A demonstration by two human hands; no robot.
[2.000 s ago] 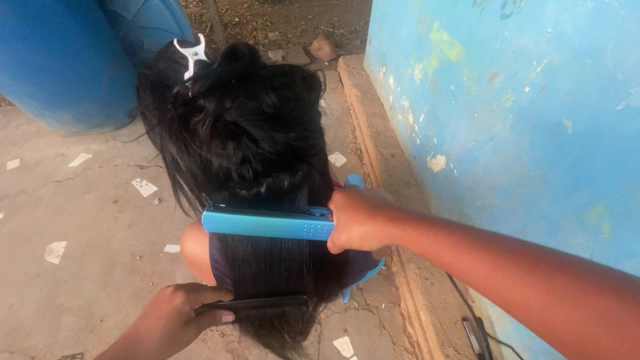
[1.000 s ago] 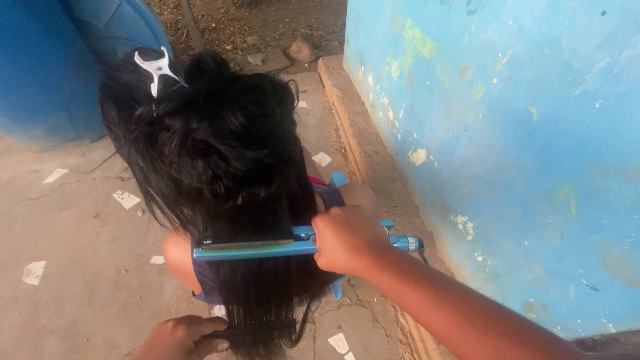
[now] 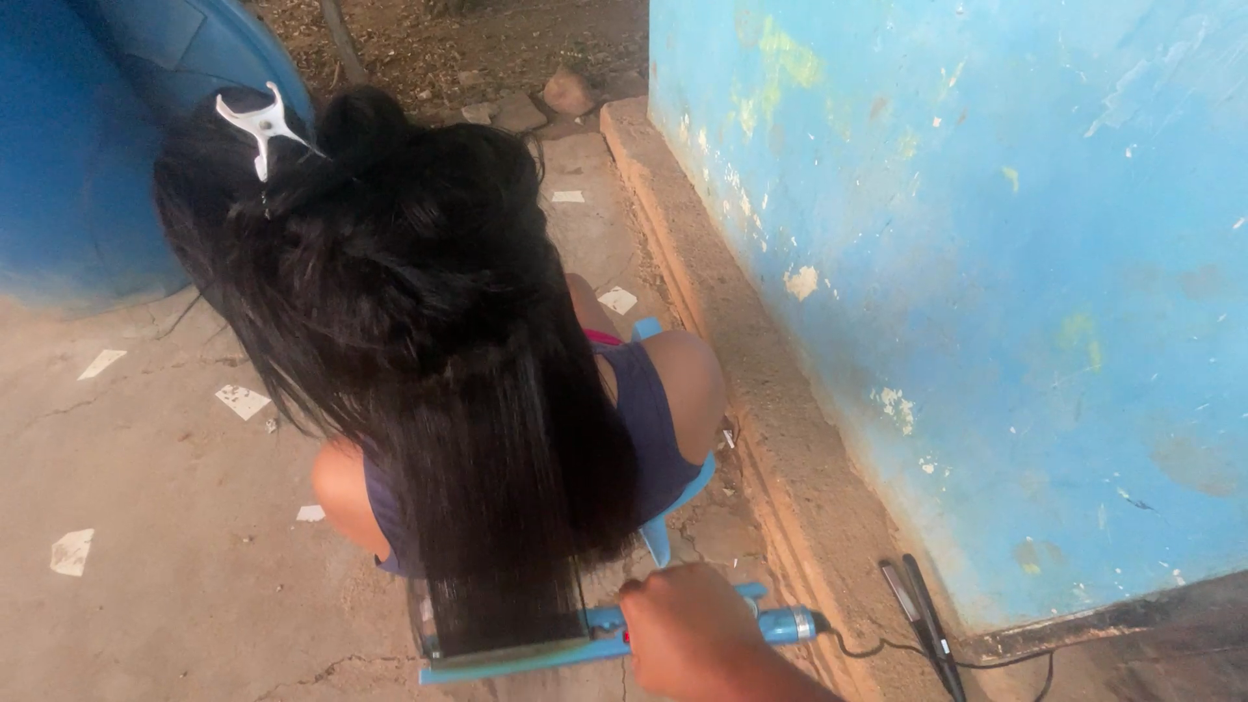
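Note:
Near the bottom centre my right hand (image 3: 687, 624) grips a blue hair straightener (image 3: 517, 661), whose plates lie across the lower ends of long black hair (image 3: 487, 487). Whether the plates press fully together cannot be made out. The hair belongs to a person seated with their back to me, in a dark blue sleeveless top (image 3: 643, 419). Higher on the head a white hair clip (image 3: 261, 125) holds gathered hair. My left hand and the comb are out of view.
A blue plastic chair (image 3: 655, 541) is under the person. Blue barrels (image 3: 78, 156) stand at upper left, a blue painted wall (image 3: 955, 244) at right. On the ledge (image 3: 721, 331) side, a black flat iron (image 3: 921, 624) lies beside a cord (image 3: 877, 645). Stones (image 3: 568, 92) lie behind.
My right hand has drawn the straightener down the hair, from mid-length to the ends. My left hand with the black comb, at lower left before, has left the view.

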